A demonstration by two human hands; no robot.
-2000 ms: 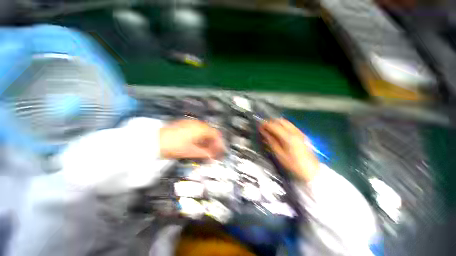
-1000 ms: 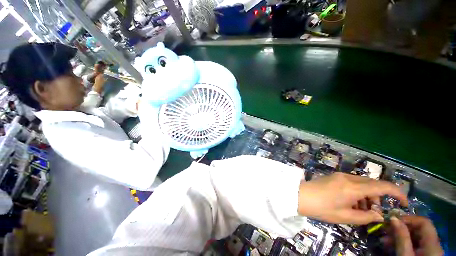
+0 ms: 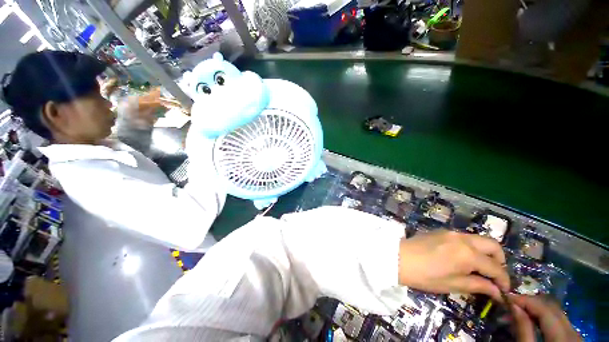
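Observation:
My left hand (image 3: 454,264) reaches in from the left over the tray, its fingers pinched on a small dark module (image 3: 505,300). My right hand (image 3: 544,319), cut off by the bottom right edge, meets it there with its fingertips on the same module. The module is mostly hidden by the fingers. A yellow tab (image 3: 486,308) shows just below my left fingertips; I cannot tell whether it belongs to the held module. The clear blister tray (image 3: 374,200) under my hands holds several black parts with pale centres (image 3: 495,227).
A light-blue fan (image 3: 267,155) stands left of the tray. A loose module with a yellow tab (image 3: 382,125) lies on the green belt (image 3: 441,127). A metal rail (image 3: 467,200) runs between belt and tray. A person in white (image 3: 127,194) sits at the left. Blue film (image 3: 586,320) lies at the far right.
Both hands have drawn closer together around the small part, and my left fingers have curled in. The loose module has moved slightly left along the belt. The other person's arm has moved.

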